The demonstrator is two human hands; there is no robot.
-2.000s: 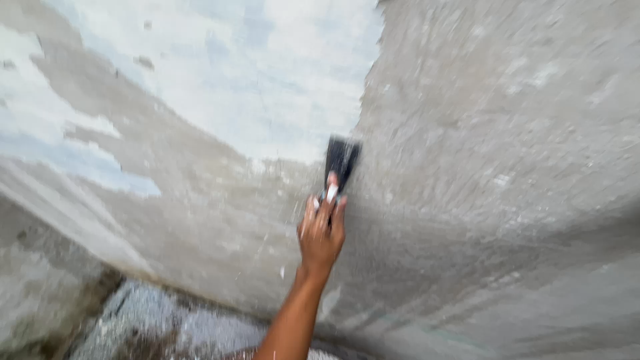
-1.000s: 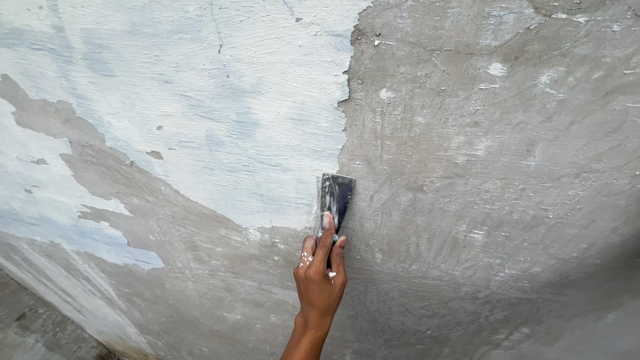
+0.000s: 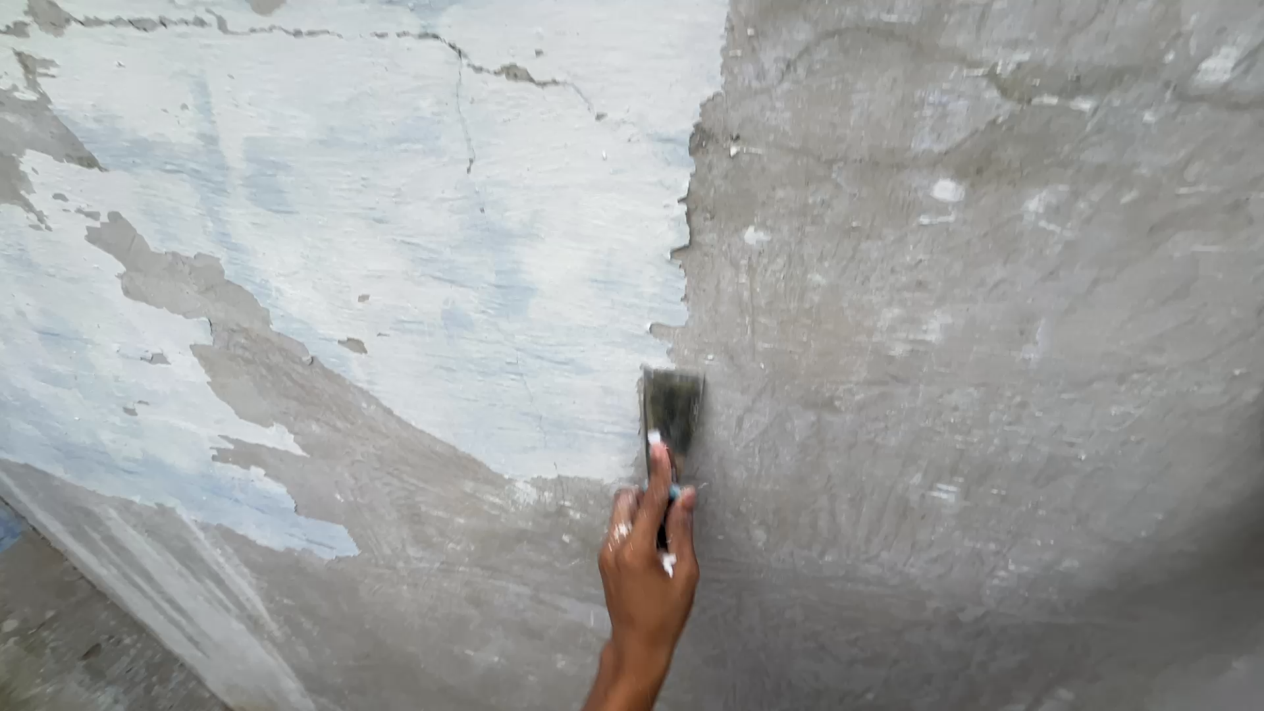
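My left hand [image 3: 650, 568] grips a scraper with a broad, dark flat blade [image 3: 674, 410], one finger stretched along the blade. Its upper end lies against the wall at the lower right border of the white and pale-blue coating [image 3: 474, 257]. Bare grey plaster [image 3: 938, 395] spreads to the right of the blade and below it. White specks cling to the fingers. Much of the handle is hidden by the hand. My right hand is out of view.
A thin crack [image 3: 395, 36] crosses the coating near the top. Jagged grey patches [image 3: 188, 281] break it on the left. The rough ground [image 3: 84, 632] meets the wall's slanting base at the lower left.
The view has shifted, with more of the upper wall showing. The scraper remains in my left hand near the coating's edge; its blade was blurred two seconds ago.
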